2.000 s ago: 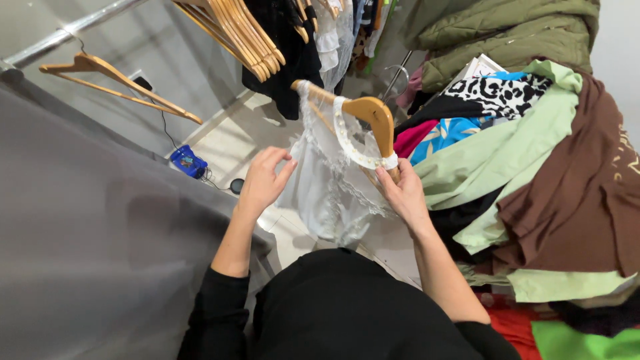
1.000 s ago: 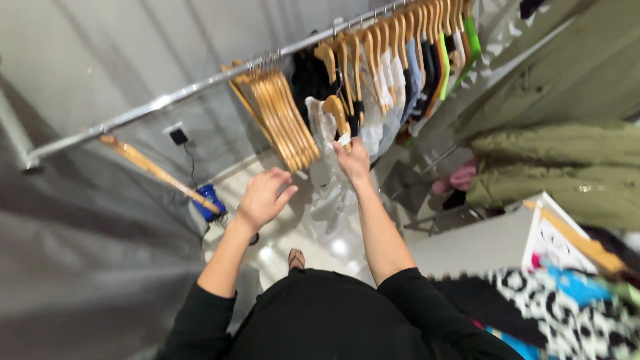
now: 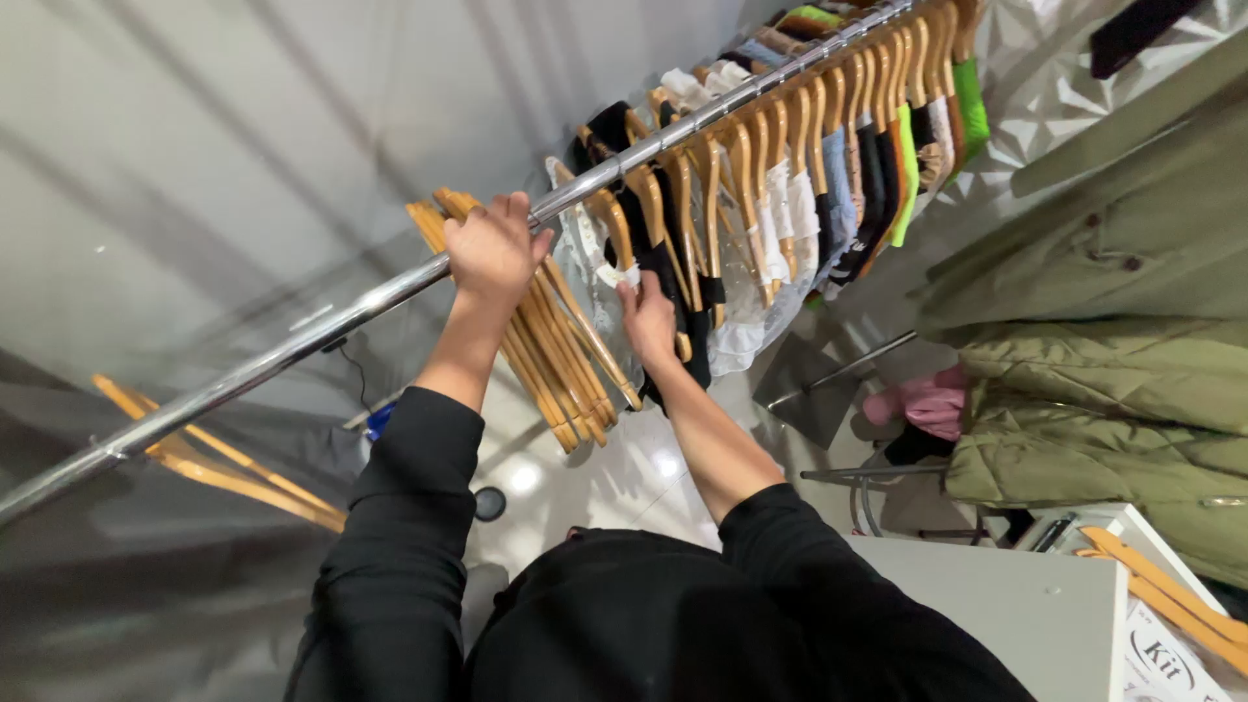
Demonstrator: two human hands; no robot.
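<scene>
A white lace garment (image 3: 585,255) hangs on a wooden hanger (image 3: 615,226) at the left end of the row of clothes, just beneath the metal clothes rail (image 3: 697,119). My right hand (image 3: 651,317) grips the garment's edge at the hanger's near shoulder. My left hand (image 3: 495,246) is on the rail, over the tops of a bunch of empty wooden hangers (image 3: 561,361); its palm side is hidden, so what its fingers hold does not show. Black, white, blue and bright green clothes on wooden hangers (image 3: 843,185) fill the rail to the right.
One wooden hanger (image 3: 229,478) hangs alone at the rail's left. Olive padded clothing (image 3: 1092,419) and a pink cloth (image 3: 926,402) are at the right. A light cabinet (image 3: 1004,595) stands lower right, with more wooden hangers (image 3: 1160,585) beside it. A round black object (image 3: 490,504) lies on the floor.
The lace garment on its hanger has moved from in front of me to the rail, held by my right hand. My left hand has gone up to the rail. The view has swung toward the rail.
</scene>
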